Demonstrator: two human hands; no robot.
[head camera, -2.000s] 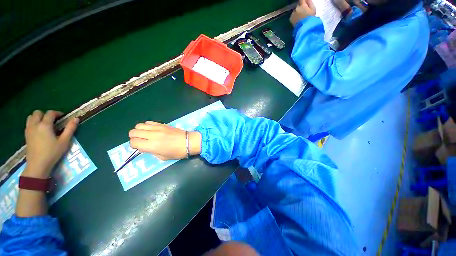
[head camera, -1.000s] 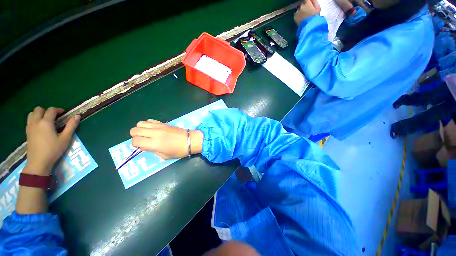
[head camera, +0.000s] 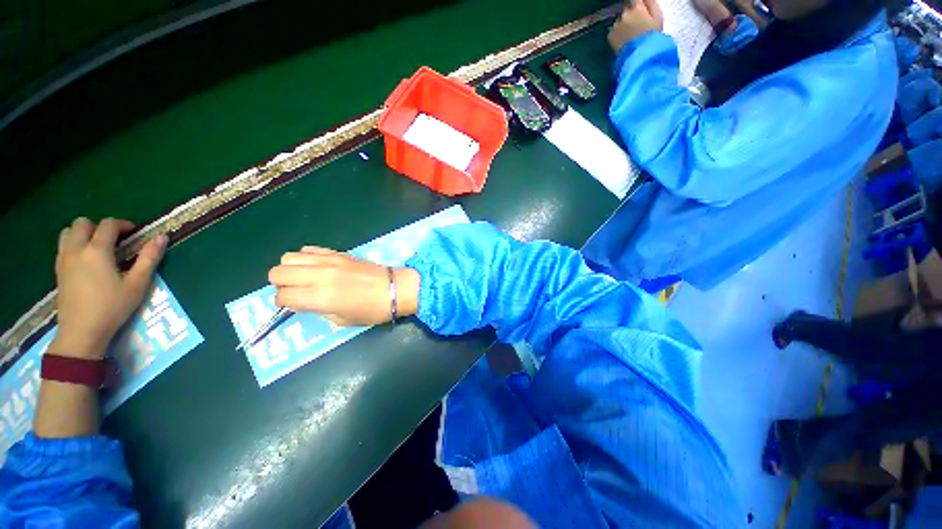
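My right hand (head camera: 333, 286) is shut on thin metal tweezers (head camera: 264, 329), whose tips point down-left at the left end of a pale blue adhesive sticker sheet (head camera: 277, 359) with whitish block shapes. My hand and sleeve cover part of that sheet. My left hand (head camera: 95, 281), with a dark red wrist band (head camera: 74, 369), rests at the belt edge rail, thumb apart from the fingers, with nothing seen in it. A second sticker sheet (head camera: 157, 346) lies partly under my left hand and wrist. Whether the tips touch the sheet I cannot tell.
A red parts bin (head camera: 442, 178) with white paper inside stands beyond my right hand. Several electronic units (head camera: 524, 104) and a white strip sheet (head camera: 591, 153) lie right of it. The chipped belt edge rail (head camera: 279, 166) crosses the bench. A person in a blue smock (head camera: 754, 134) sits at right.
My hands stay almost in place; the tweezers tilt only slightly. A person's dark-clothed legs have come into view in the aisle at lower right.
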